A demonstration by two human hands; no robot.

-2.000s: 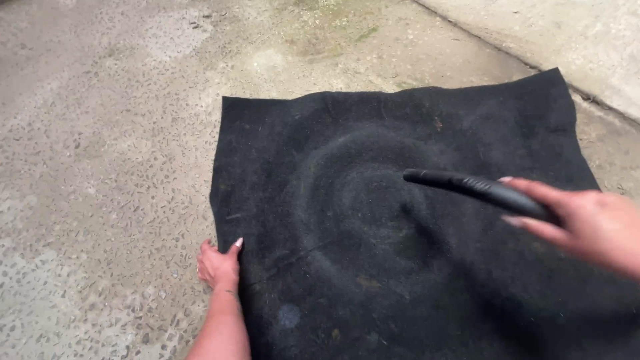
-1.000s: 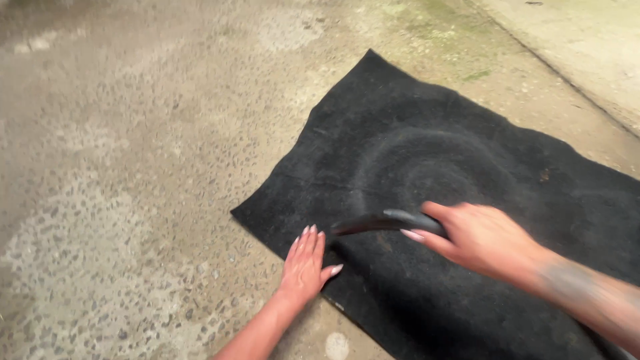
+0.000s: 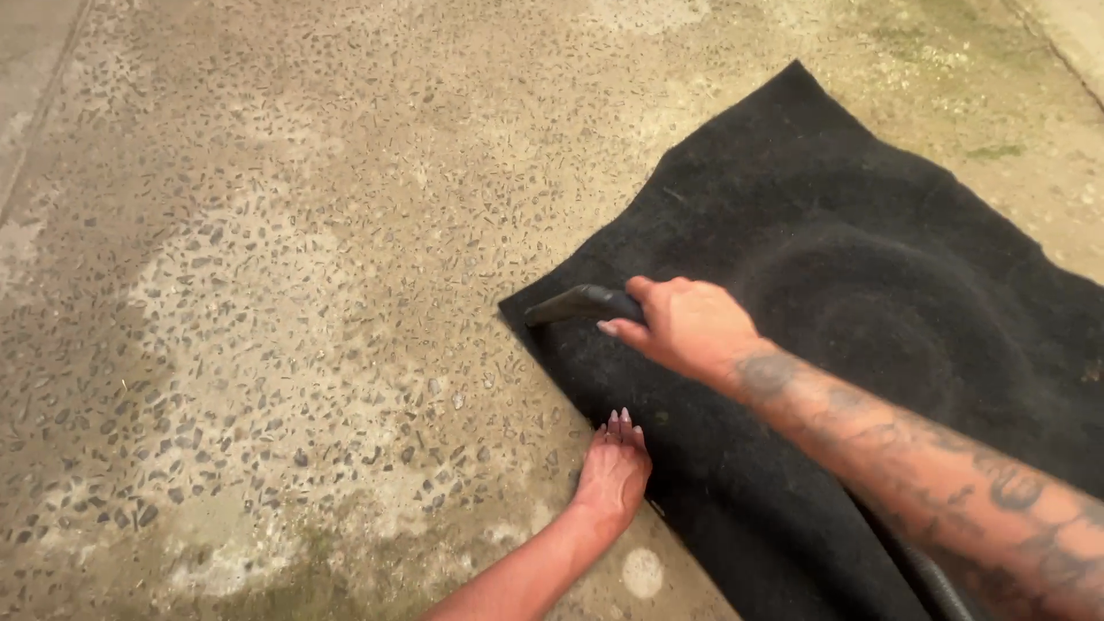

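Note:
A black mat, carpet-like, with faint ring marks, lies on the concrete at the right of the head view. My right hand grips a black vacuum hose's curved wand, whose open end rests on the mat close to its left corner. Below that, my left hand lies on the mat's lower left edge, palm down, fingertips pointing up the view. Part of a ribbed hose shows beneath my right forearm, which hides some of the mat.
Rough concrete ground with exposed pebbles surrounds the mat. Greenish patches mark it at the upper right and bottom left. A pale round spot lies just below my left hand. Joints cross the ground at both upper corners.
My right hand has brought the wand from the mat's ringed middle to its left corner. My left hand remains at the mat's edge. The mat appears turned in view.

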